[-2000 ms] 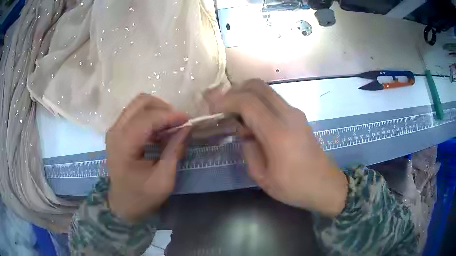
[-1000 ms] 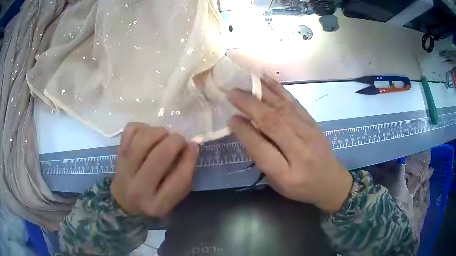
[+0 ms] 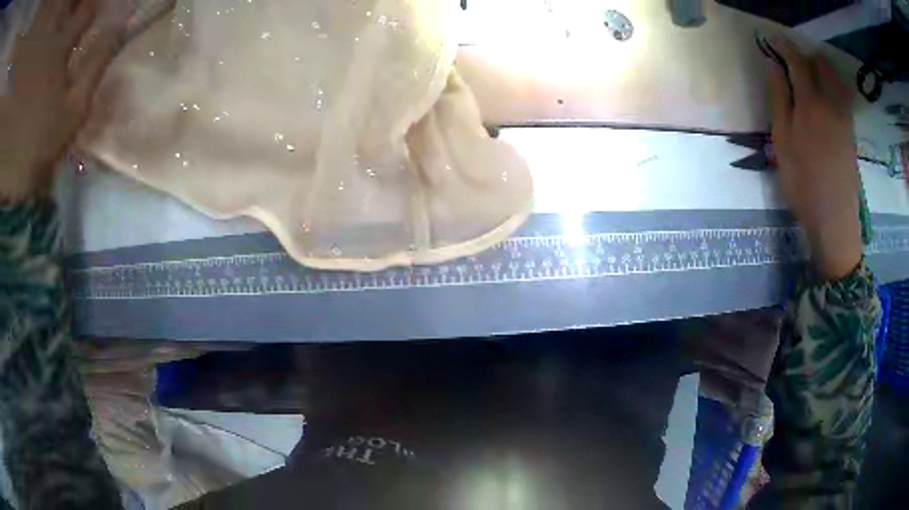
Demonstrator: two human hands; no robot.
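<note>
The sheer glittery beige panel (image 3: 369, 129) lies flat on the table, its narrow bound edge curving over the front ruler strip. My left hand (image 3: 40, 100) is at the upper left on the fabric, blurred and cut off by the picture's edge; its grip is unclear. My right hand (image 3: 819, 159) is at the far right, with dark slim tweezers (image 3: 775, 55) at its fingers. It covers most of the snips, whose dark blades (image 3: 750, 152) show beside it. The green stick (image 3: 864, 214) is mostly hidden behind the hand.
The machine bed (image 3: 598, 85) is at the top under lamp glare. The grey ruler-marked edge (image 3: 618, 257) crosses in front. Black loops (image 3: 870, 83) lie at the far right. A blue basket (image 3: 723, 458) and more fabric are below the table.
Both hands have left the bound edge: left to the upper-left fabric, right to the snips at the far right. The panel's lower end now lies spread. The view has shifted.
</note>
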